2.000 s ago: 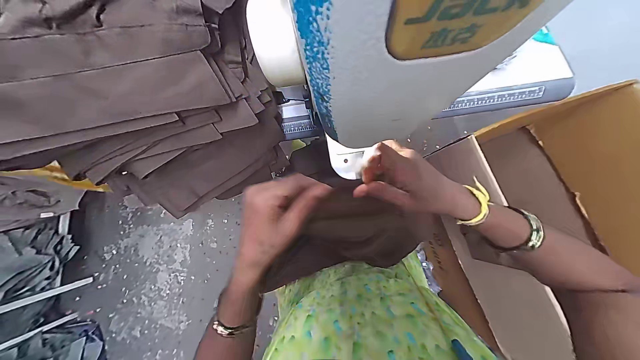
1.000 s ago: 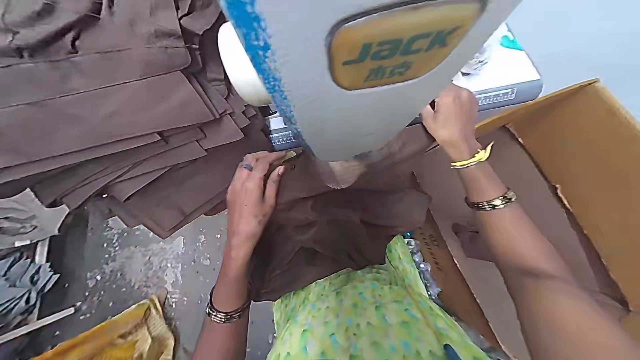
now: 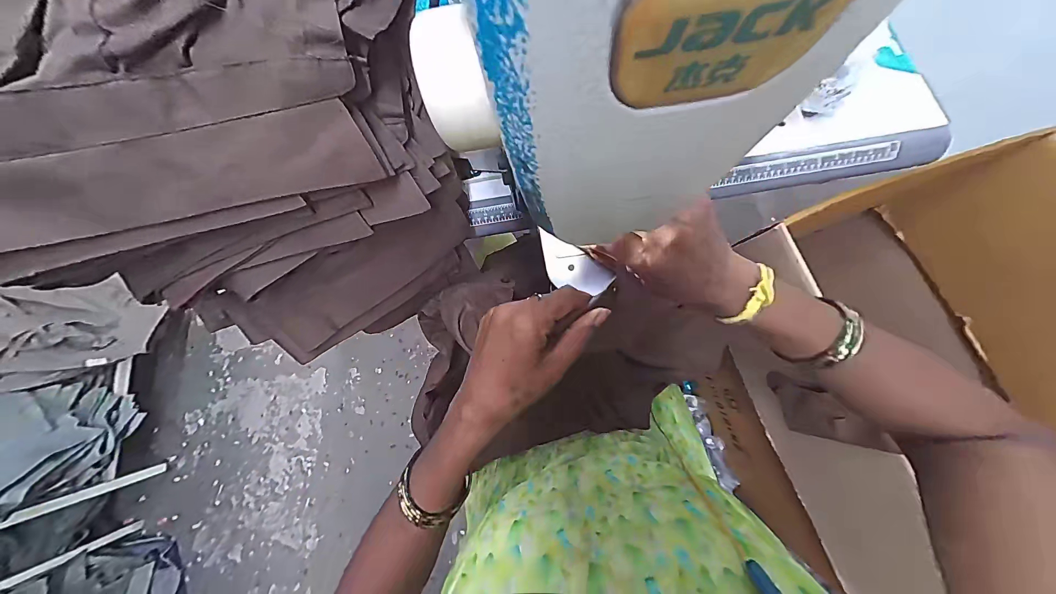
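Observation:
A white and blue Jack sewing machine [image 3: 594,124] fills the upper middle, its white end plate pointing down between my hands. My left hand [image 3: 528,346] is just below that plate, thumb and forefinger close together over brown fabric [image 3: 652,355]; whether cloth is pinched between them is unclear. Right of the plate, my right hand [image 3: 676,260] has its fingers bent inward against the machine's lower end, and what lies between the fingertips is hidden. The brown fabric hangs below the machine onto my green patterned garment [image 3: 594,520].
A thick stack of brown fabric pieces [image 3: 190,165] lies at the left. Grey-green cloth [image 3: 58,437] rests by pale bars at lower left. An open cardboard box [image 3: 858,487] stands at the right, with a scrap of brown cloth [image 3: 825,408] in it. The floor [image 3: 264,445] bears pale specks.
The hands, spread apart on the brown fabric one second ago, have come close together under the machine's end. The yellow cloth at lower left has left the view.

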